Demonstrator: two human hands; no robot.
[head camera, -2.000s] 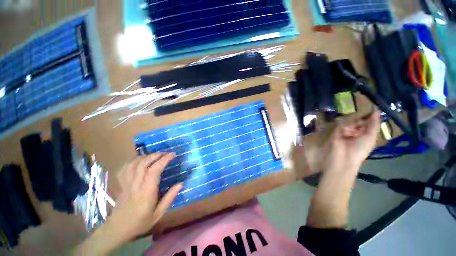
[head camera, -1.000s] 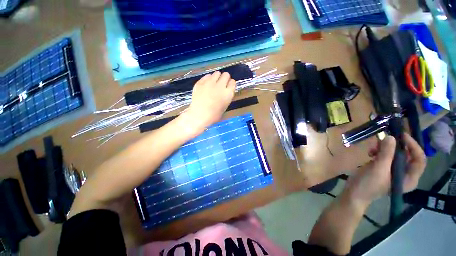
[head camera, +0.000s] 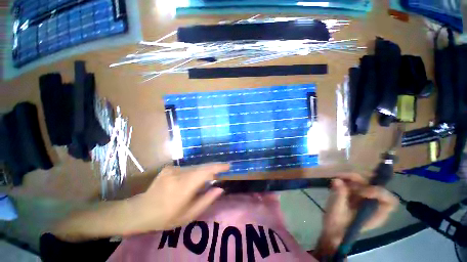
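Observation:
A blue solar cell array (head camera: 246, 128) lies flat in front of me, with a black strip and silver ribbon at its left and right ends. My left hand (head camera: 179, 189) holds the left end of a long black insulating strip (head camera: 276, 184) just below the array's near edge. My right hand (head camera: 358, 197) holds the strip's right end and also the soldering iron (head camera: 366, 207), its tip pointing up and away. The strip is level and close to the pink clothing. The fingers are slightly blurred.
Loose silver ribbons (head camera: 225, 51) and another long black strip (head camera: 258, 71) lie beyond the array. Black strip piles lie left (head camera: 66, 110) and right (head camera: 381, 84). A yellow sponge (head camera: 406, 108) is at the right. A finished array (head camera: 66, 30) lies far left.
My left hand has come back from the ribbon heap to the near edge. My right hand has brought the iron in from the right. A long black strip is now between both hands.

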